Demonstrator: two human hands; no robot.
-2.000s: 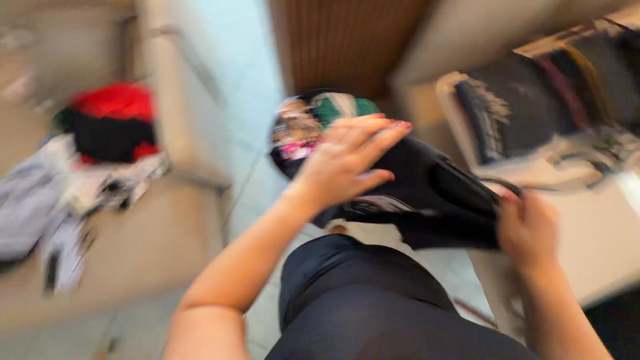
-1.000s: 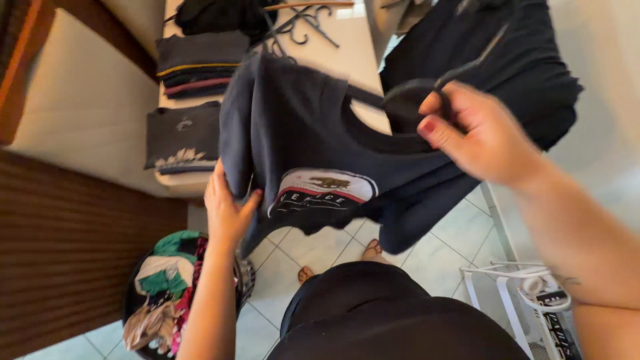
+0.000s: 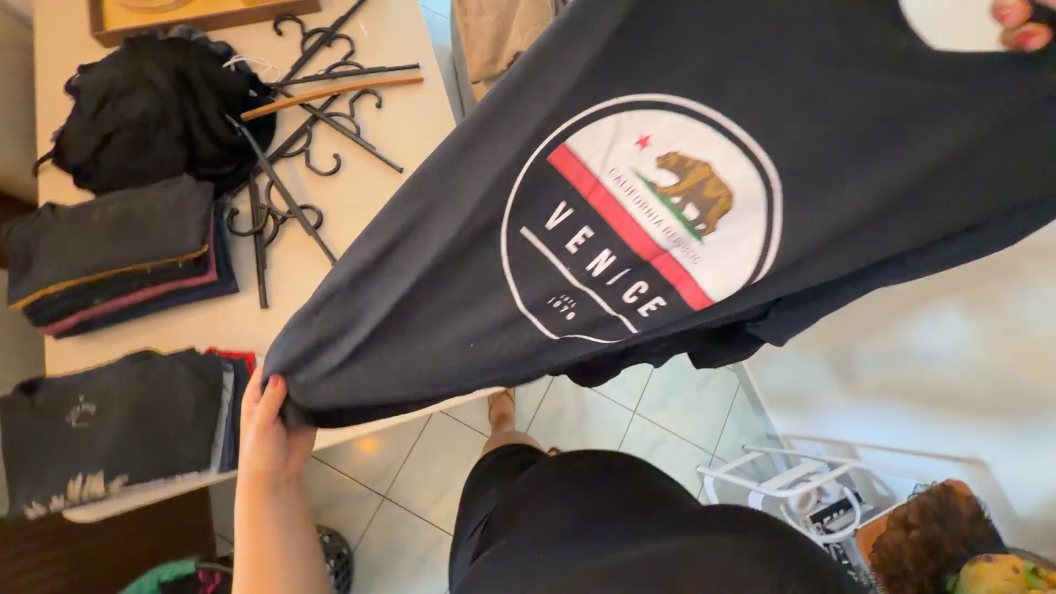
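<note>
A dark T-shirt (image 3: 396, 289) with a round bear print is stretched diagonally across the view. My left hand (image 3: 276, 429) grips its lower corner beside the table edge. At the top right, only fingertips of my right hand (image 3: 1023, 25) show, at the shirt's neckline; the rest of that hand is cut off by the frame. Black hangers (image 3: 309, 124) and a wooden-toned one (image 3: 330, 96) lie tangled on the table behind the shirt.
The white table (image 3: 388, 33) bears a black clothing heap (image 3: 165, 115), a folded stack (image 3: 115, 247), another folded pile (image 3: 124, 421) and a tray (image 3: 206, 18). A white metal rack (image 3: 784, 478) stands lower right. A basket (image 3: 337, 561) is partly visible below.
The shirt, bunched up a second ago, is now pulled out wide with its print spread. My right hand has moved toward the upper right. The view has turned and shifted considerably.
</note>
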